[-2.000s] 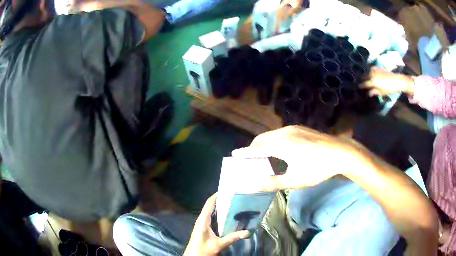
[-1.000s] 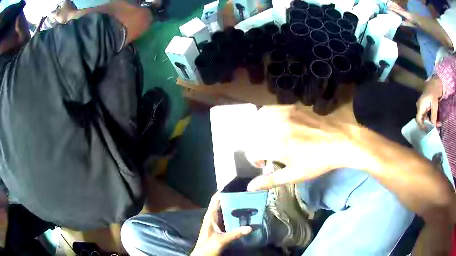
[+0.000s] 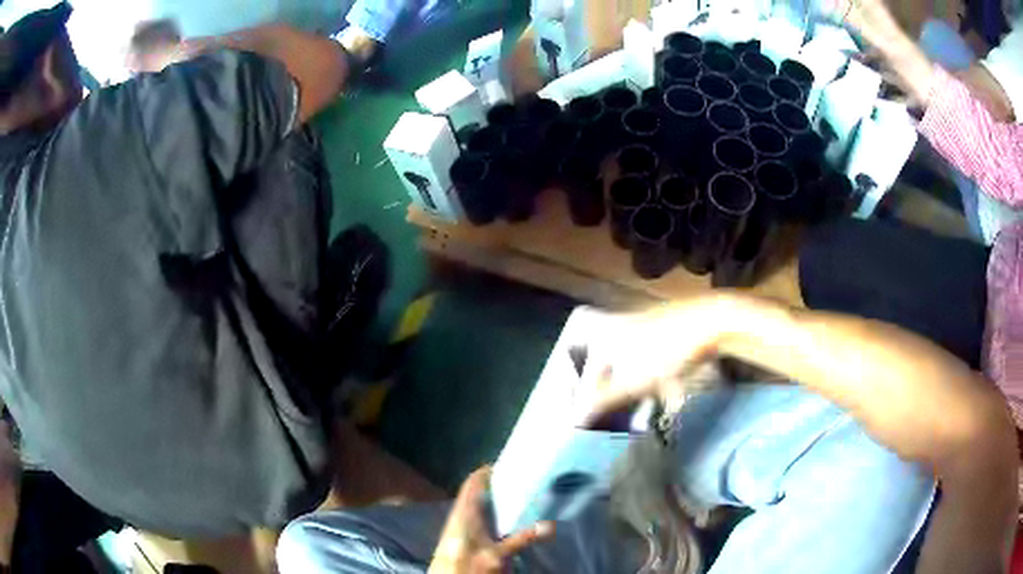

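A white and pale blue retail box (image 3: 567, 471) with a dark product picture is tilted in front of me, above my lap. My left hand (image 3: 482, 538) holds its lower part from the left and below, fingers on the near side. My right hand (image 3: 645, 353) grips its upper end near the white flap. That hand is overexposed and blurred, so its exact finger contact is unclear. The inside of the box is hidden.
Black cylinders (image 3: 729, 146) stand clustered on a low cardboard-covered board (image 3: 538, 252) ahead. Closed white boxes (image 3: 424, 163) stand at its left corner, more boxes at its right (image 3: 881, 157). A person in dark grey (image 3: 168, 280) sits left; a pink-checked sleeve (image 3: 976, 135) reaches in right.
The box was more upright, with its flap raised and a dark opening showing; it now leans with its top to the right. My right hand has moved down slightly. The pink-sleeved arm has moved up.
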